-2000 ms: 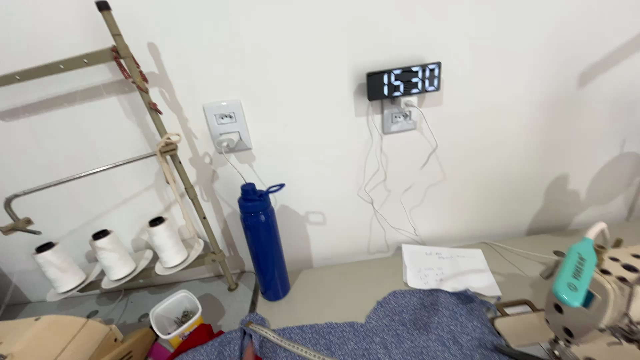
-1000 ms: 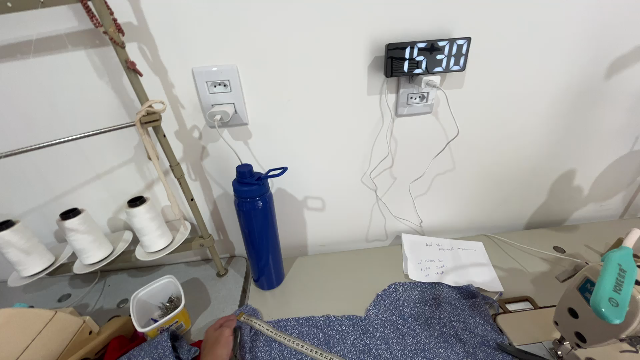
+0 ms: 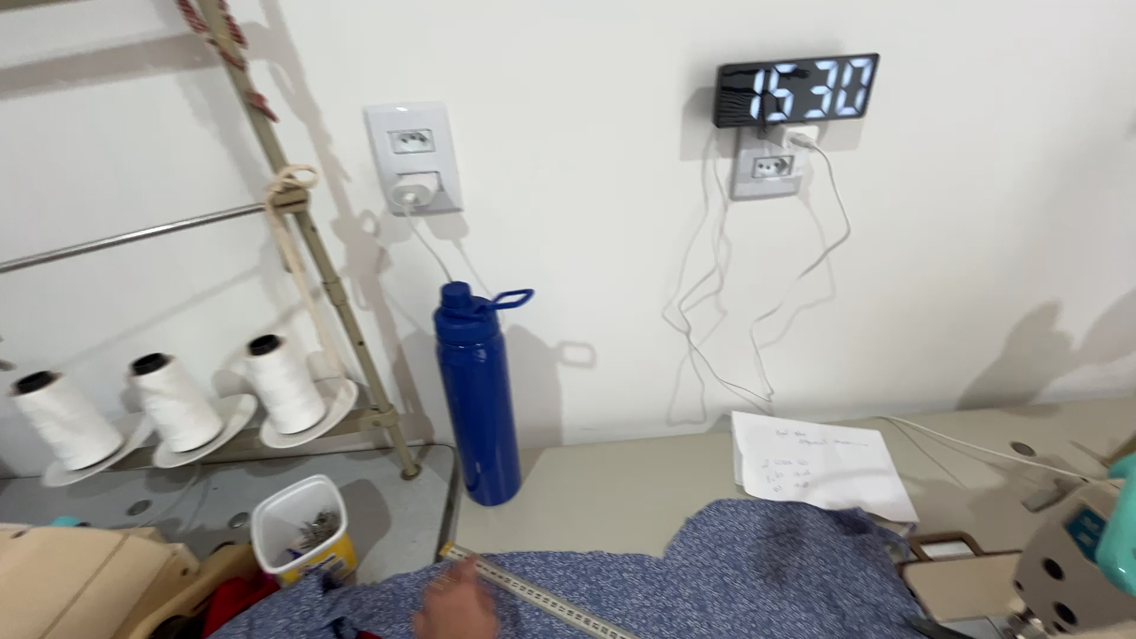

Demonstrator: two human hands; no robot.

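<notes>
One hand, which looks like my left hand, rests at the bottom edge of the view on the blue patterned fabric. Its fingers are blurred and lie against the edge of a measuring tape, close to the tape's end. From there the tape runs down to the right across the fabric and leaves the view. Whether the fingers pinch the tape or only touch it, I cannot tell. My right hand is out of view.
A blue bottle stands behind the fabric. Left are a plastic tub of small metal items and white thread cones on a stand. Right are written papers and a sewing machine. A digital clock hangs above.
The hand, barely visible at the bottom two seconds ago, shows more fully in the later frames. It has moved slightly right along the fabric, near the tape's end. The view has moved closer.
</notes>
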